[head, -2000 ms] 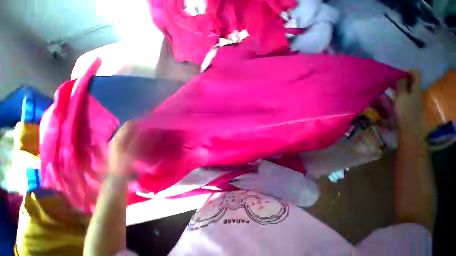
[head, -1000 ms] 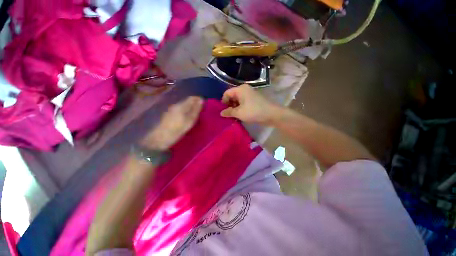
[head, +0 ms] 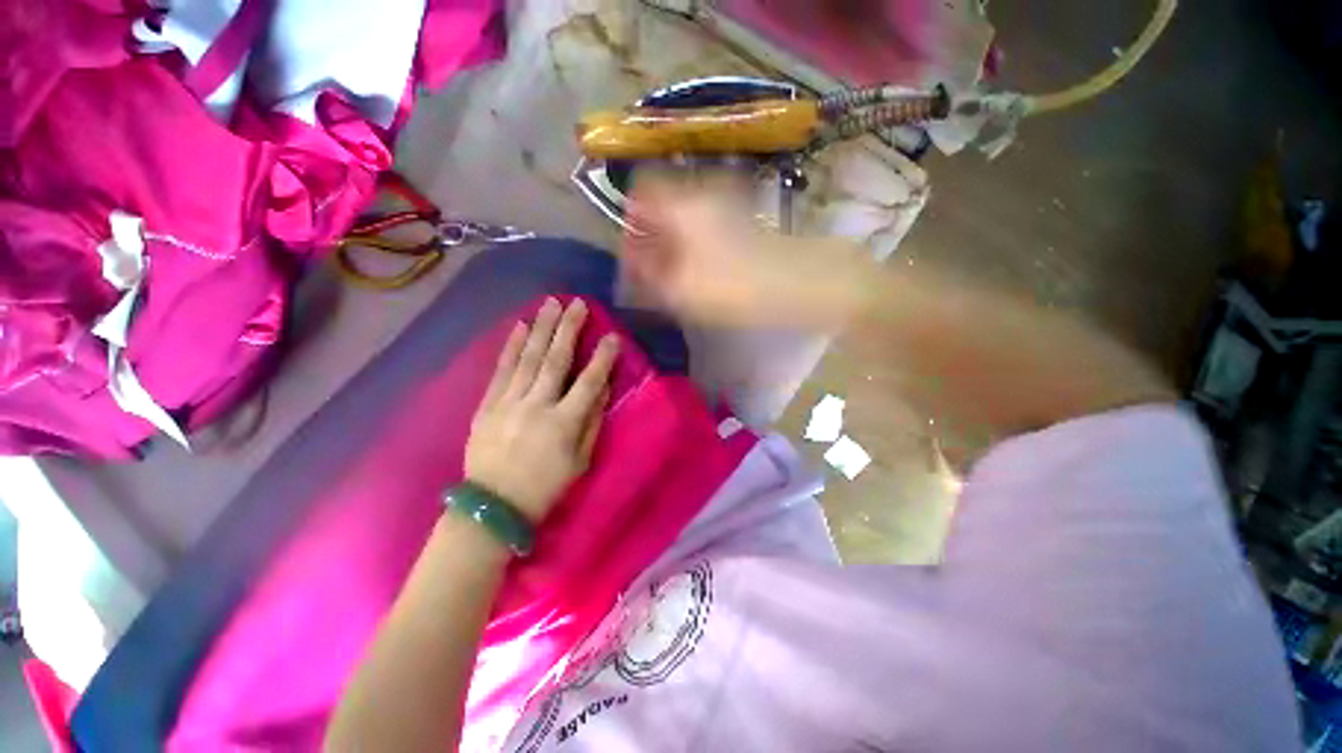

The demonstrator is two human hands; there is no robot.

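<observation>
The pink garment piece [head: 368, 544] lies along the dark blue padded board [head: 221, 574]. My left hand [head: 537, 419] rests flat on it, fingers spread, palm down, near the board's far end. My right hand [head: 684, 243] is blurred by motion, just in front of the iron [head: 707, 125]. The iron's yellow handle lies above the hand, and the hand hides part of its soleplate. Whether the right hand touches the iron or holds anything cannot be told.
Scissors [head: 405, 243] with orange-brown loops lie beside the board's far end. A crumpled pink and white garment pile [head: 147, 221] is at upper left. A coiled cord and pale hose [head: 1096, 88] run right from the iron. White scraps [head: 839, 434] lie right of the garment.
The stretched garment now lies along the board. My left hand has settled flat on it. My right hand has let go of its edge and moved up beside the iron.
</observation>
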